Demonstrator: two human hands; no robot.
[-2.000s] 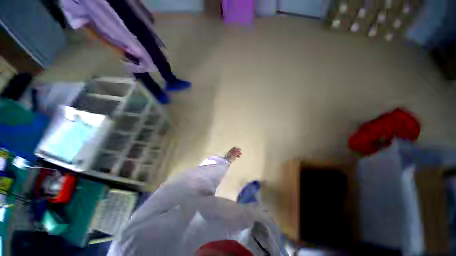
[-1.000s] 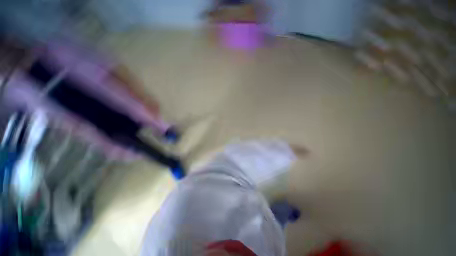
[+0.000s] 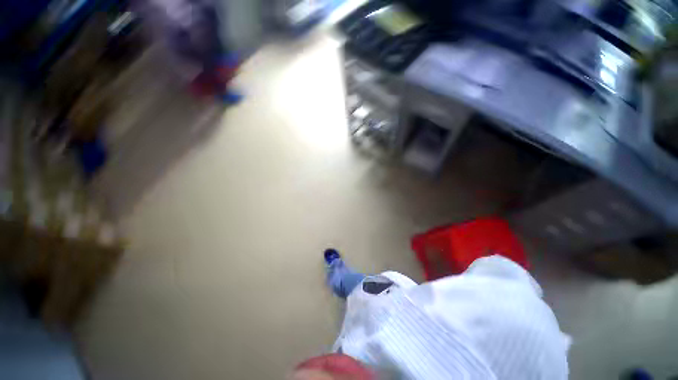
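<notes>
A red plastic stool, square and open-sided (image 3: 472,246), stands on the floor in front of me, right of centre. My white garment (image 3: 438,326) fills the bottom and overlaps the stool's lower edge. Neither of my hands can be made out; both are out of the picture or hidden by the garment. One of my feet, in a blue covering (image 3: 340,273), shows left of the stool.
A long grey-white desk (image 3: 513,89) with blurred dark equipment runs along the upper right. A rack (image 3: 364,111) stands at its near end. Brown boxes (image 3: 67,267) are at the left. People's legs and feet (image 3: 89,152) are blurred at the upper left. The floor is cream.
The view has swung to a different part of the hall. The desk and red stool now show at the right. The hand seen two seconds ago has left view.
</notes>
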